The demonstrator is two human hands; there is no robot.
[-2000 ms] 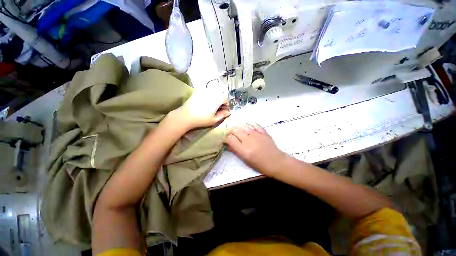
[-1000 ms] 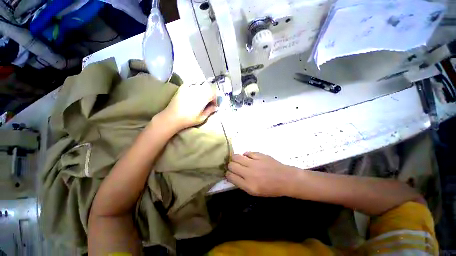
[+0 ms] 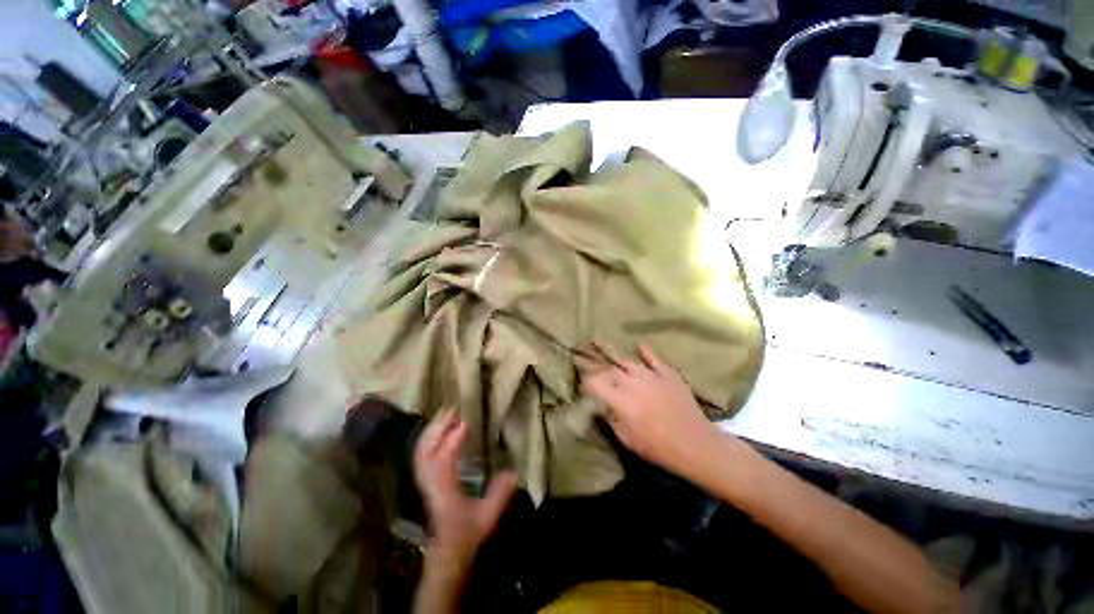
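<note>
The khaki garment piece (image 3: 624, 264) lies bunched on the white table, left of the white sewing machine (image 3: 900, 156). Its right edge curves near the brightly lit presser foot (image 3: 794, 270). My right hand (image 3: 648, 402) rests on the cloth's front part, fingers spread over the folds; whether it pinches cloth I cannot tell. My left hand (image 3: 460, 480) is raised in front of the cloth's lower left edge, blurred, with thumb and fingers apart and nothing in it.
An older beige machine (image 3: 216, 228) stands at the left. More khaki and pale pieces (image 3: 156, 516) hang below it. The white lamp (image 3: 765, 120) is left of the machine head. Dark snips (image 3: 991, 324) lie on the machine bed. A paper sheet (image 3: 1062, 222) is at the right edge.
The view has swung left. Both hands have left the needle area and the seam edge. My left hand has come off the cloth towards me; my right hand has moved left onto the folds.
</note>
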